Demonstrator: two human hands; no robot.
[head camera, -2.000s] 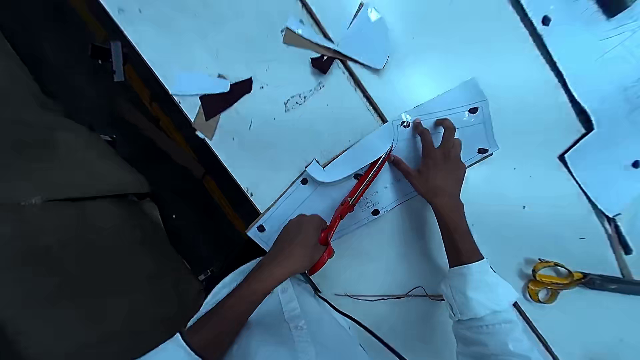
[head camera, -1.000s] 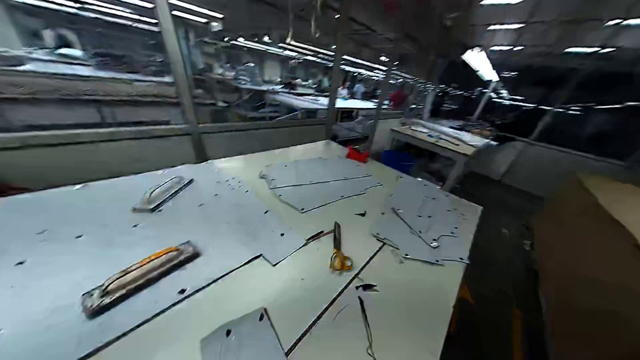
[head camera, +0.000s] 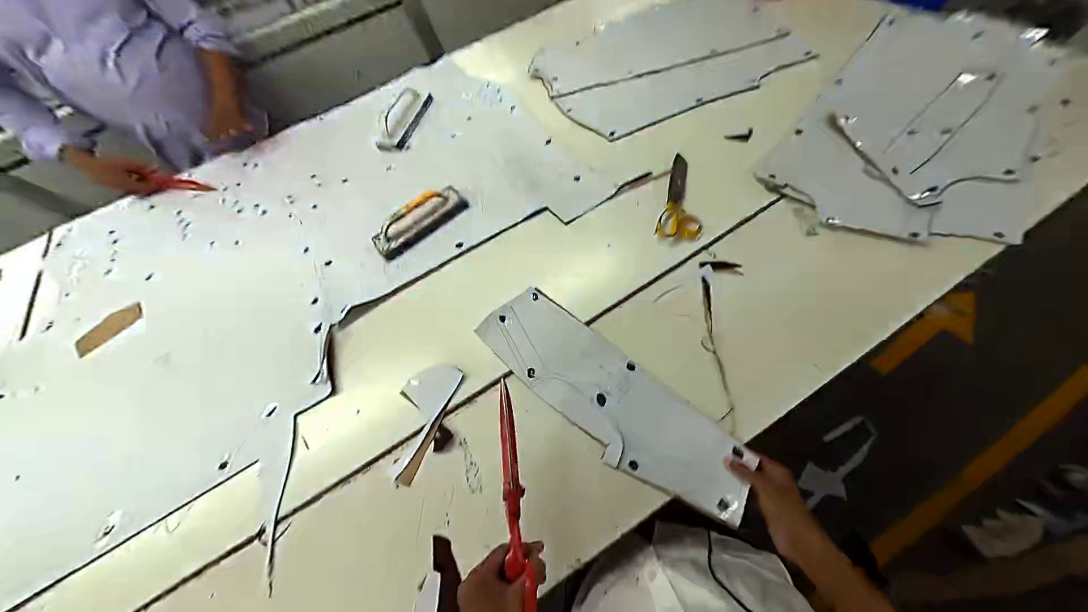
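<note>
My left hand (head camera: 501, 578) is closed around the handles of red-handled scissors (head camera: 512, 493), whose blades look closed and point away from me over the table. With my right hand (head camera: 778, 501) I grip the near right corner of a long pale pattern piece (head camera: 569, 404) marked with dark spots and drawn lines. A cut edge curls up along its left side. The piece slants across the table, its far end to the right of the scissor tips. Pale and brown offcuts (head camera: 433, 395) lie left of the blades.
Yellow-handled scissors (head camera: 678, 223) lie beyond the piece. Two handled weights (head camera: 421, 223) rest on a large marked sheet (head camera: 212, 340). Stacked pattern sheets (head camera: 918, 127) are at right. A person (head camera: 136, 85) across the table holds a red tool (head camera: 174, 183). A floor aisle borders the right edge.
The view has swung strongly. Two seconds ago the red scissors were in the piece with my other hand flat on it; now the blades are out and that hand holds the piece's corner.
</note>
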